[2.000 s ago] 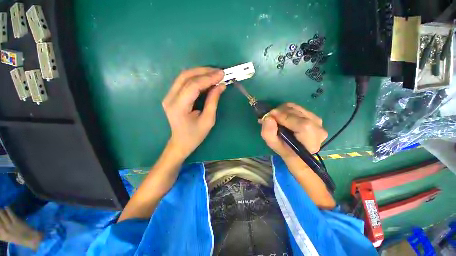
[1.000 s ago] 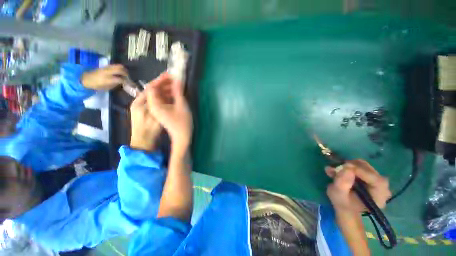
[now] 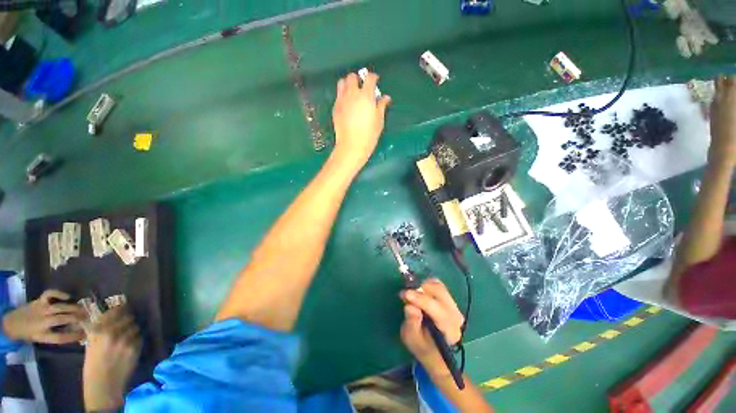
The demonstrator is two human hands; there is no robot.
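My left hand reaches forward over the green strip beyond the bench. Its fingers are on a small off-white unit, of which only a part shows. My right hand holds the black soldering iron by its handle. The metal tip points forward, at the edge of the loose small black components on the green mat. The black tray at the left holds several off-white units.
Another person's hands work at the tray. A black station box, a white parts box and a clear bag stand right. Pale units lie along the strip. Another person's arm is at far right.
The view has shifted. My left hand has moved from the tray area out to the far green strip and is on a unit there. My right hand still holds the iron, now by the black components.
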